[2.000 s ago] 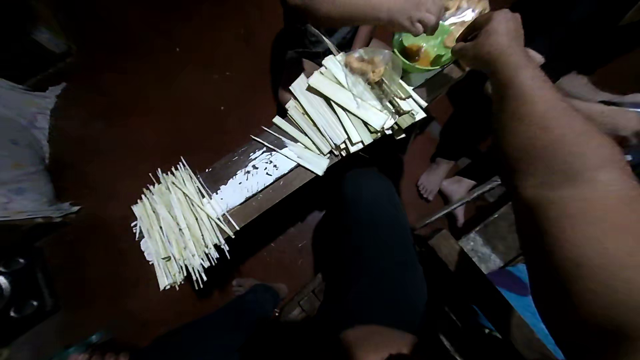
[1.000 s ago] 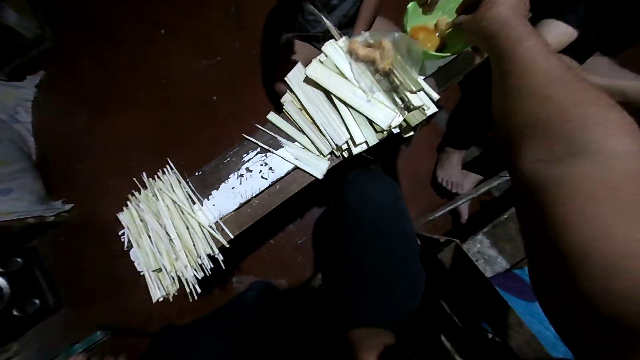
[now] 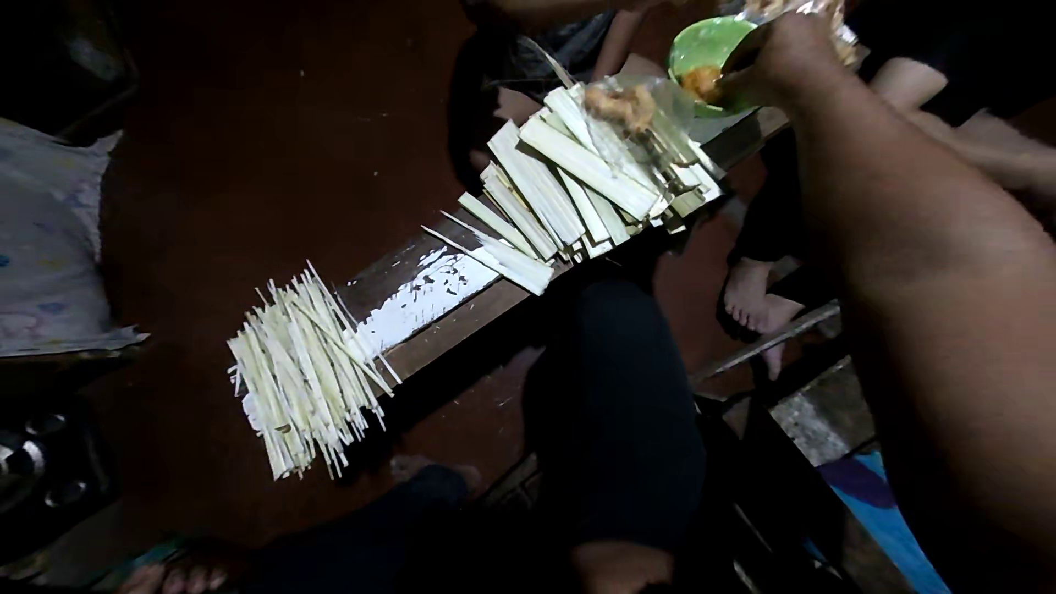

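My right hand (image 3: 780,62) reaches to the top right, its fingers down at the rim of a green bowl (image 3: 714,41); whether it grips anything is hidden. Orange food (image 3: 701,83) lies in the bowl. Beside the bowl, a clear plastic bag with brown food pieces (image 3: 623,107) rests on a pile of flat, pale split strips (image 3: 536,186), which look like bamboo or stalk. A heap of thinner pale sticks (image 3: 305,371) covers the lower left end of the narrow wooden bench (image 3: 462,322). My left hand is out of view.
Another person's arm (image 3: 553,10) crosses the top edge. People's bare feet (image 3: 747,297) are right of the bench. A pale patterned cloth or sack (image 3: 49,247) is at the left, above a dark object with round metal parts (image 3: 45,454). My dark-clothed leg (image 3: 623,412) is beside the bench.
Two seconds ago another person's hand was over the bowl; it has moved away from there. My right hand stays by the bowl's rim. The strips and thin sticks lie as before.
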